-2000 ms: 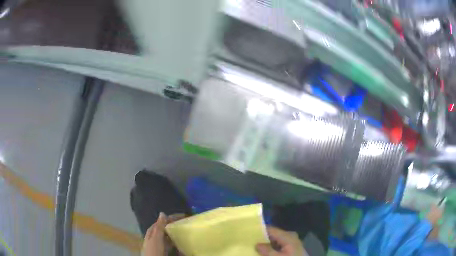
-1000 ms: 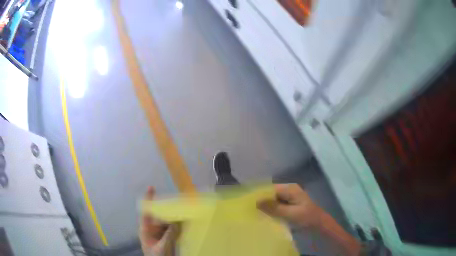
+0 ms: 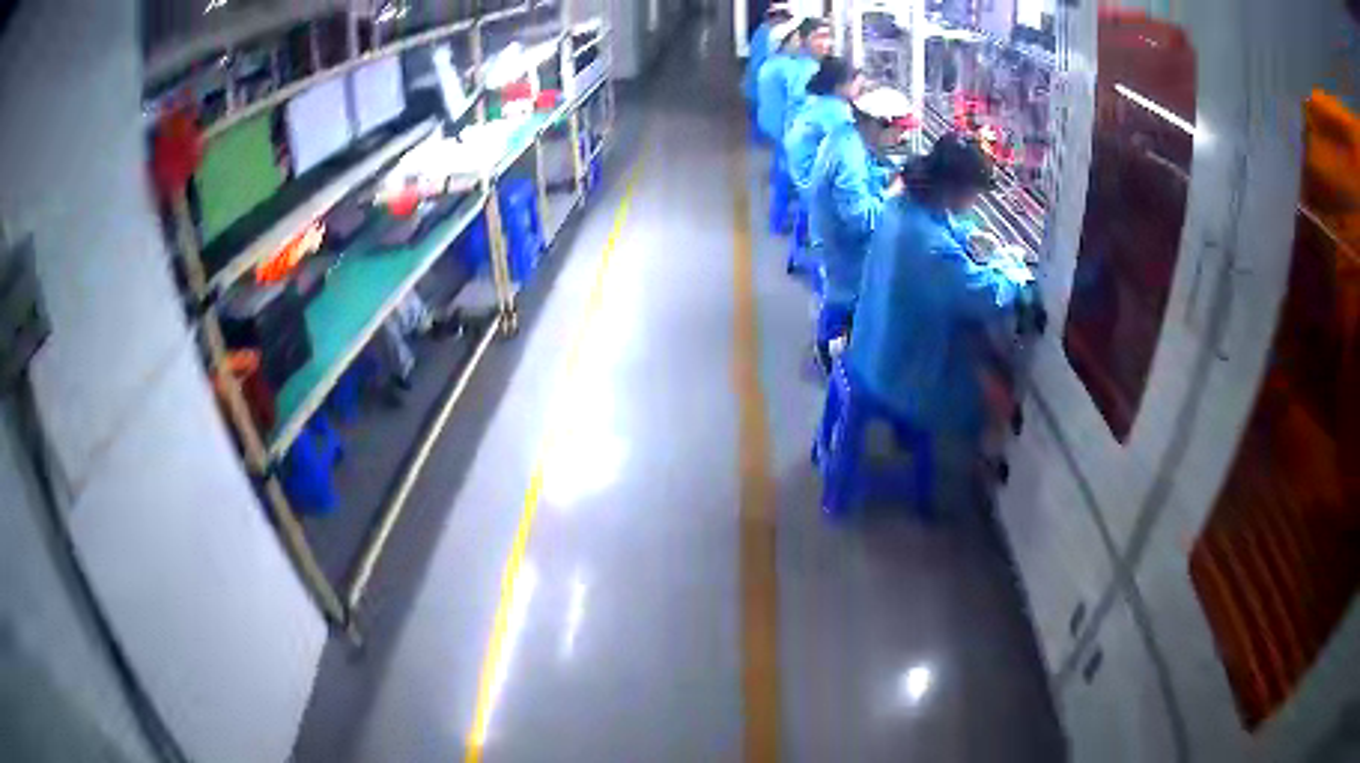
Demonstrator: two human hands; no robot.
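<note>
Neither of my hands is in the picture, and the yellow sheet does not show. Nearest in front of me is the grey, shiny floor [image 3: 656, 596] of an aisle, with a thin yellow line [image 3: 525, 552] on the left and a wider orange line [image 3: 758, 596] on the right. On the right stands a white machine [image 3: 1111, 507] with dark orange windows [image 3: 1137, 224].
Several people in blue smocks [image 3: 917, 313] sit along the right side at a line, the nearest on a blue stool [image 3: 873, 440]. On the left is a rack with a green-topped bench [image 3: 358, 313], and nearer a white cabinet [image 3: 194, 537].
The view has swung up from the floor and machine side to look along the aisle. My hands and the yellow sheet have left the picture.
</note>
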